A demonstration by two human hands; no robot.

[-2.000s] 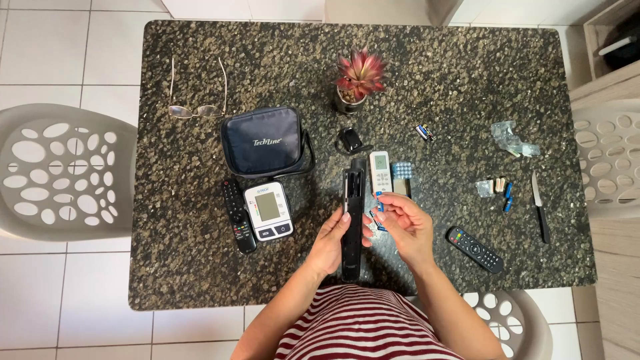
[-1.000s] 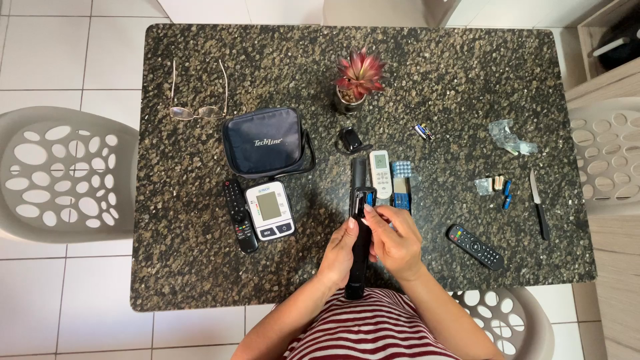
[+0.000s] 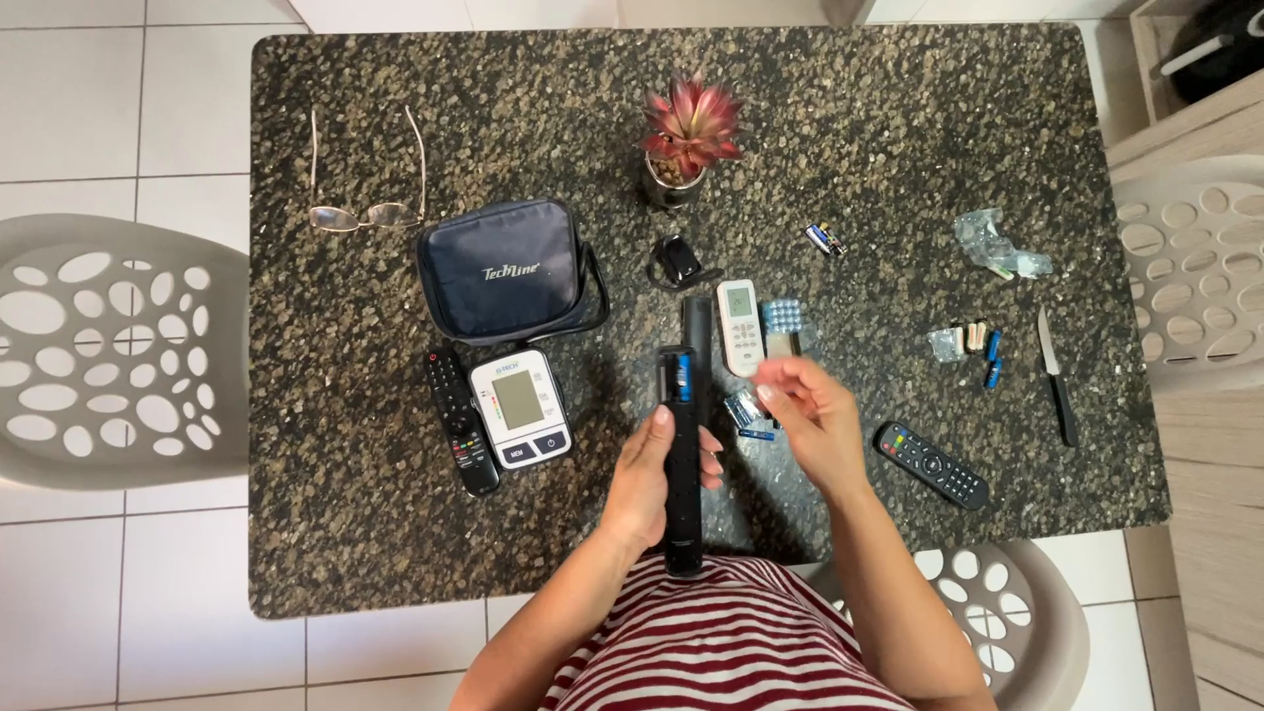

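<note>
My left hand (image 3: 642,484) grips a long black remote control (image 3: 683,484), its battery compartment uncovered at the far end. One blue battery (image 3: 683,377) lies in the right side of that compartment. A dark elongated piece (image 3: 697,326) lies on the table just beyond. My right hand (image 3: 812,420) is raised to the right of the remote, fingertips curled; I see nothing clearly held in it. Beneath its fingers are blue batteries (image 3: 756,434) and a battery package (image 3: 741,407). A white air-conditioner remote (image 3: 741,326) and a blister pack (image 3: 782,316) lie beyond the hand.
Leftward are a blood pressure monitor (image 3: 517,407), a black remote (image 3: 460,425), a dark zip case (image 3: 502,272) and glasses (image 3: 365,216). A potted red succulent (image 3: 690,128) stands at the back. Rightward lie another remote (image 3: 931,464), a knife (image 3: 1055,375), loose batteries (image 3: 992,359) and plastic wrap (image 3: 997,242).
My right hand has moved off the remote to the right, above the battery package. A blue battery now shows plainly in the compartment my fingers were covering.
</note>
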